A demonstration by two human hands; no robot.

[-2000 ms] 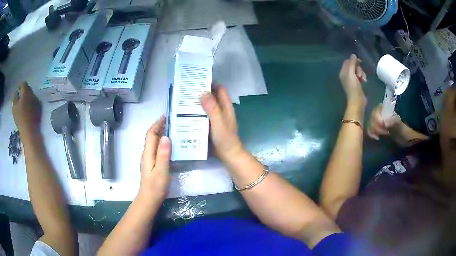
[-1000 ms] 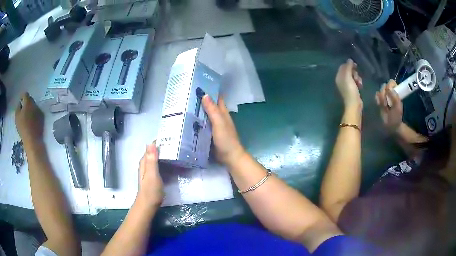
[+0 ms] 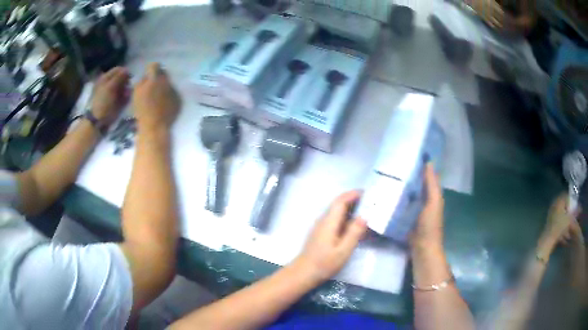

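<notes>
A light-blue and white retail box point(image 3: 394, 161) is held upright and tilted between my two hands, right of centre. My left hand point(image 3: 335, 235) has its fingers at the box's lower left edge. My right hand point(image 3: 429, 213) wraps the box's right side. The box's top looks closed, but the frame is blurred. Two dark grey handheld fans, one at the left point(image 3: 218, 158) and one nearer point(image 3: 274, 171), lie on white paper left of my hands.
Filled boxes point(image 3: 325, 90) lie picture side up behind the fans. A neighbour's arms point(image 3: 151, 167) are at left by small dark parts point(image 3: 122, 136). At right another person's hands point(image 3: 559, 225) hold a white fan point(image 3: 574, 173), below a blue desk fan point(image 3: 570, 90).
The view has swung left, so the bench things appear further right. The box has turned and its raised top flap no longer shows. Both hands still hold it.
</notes>
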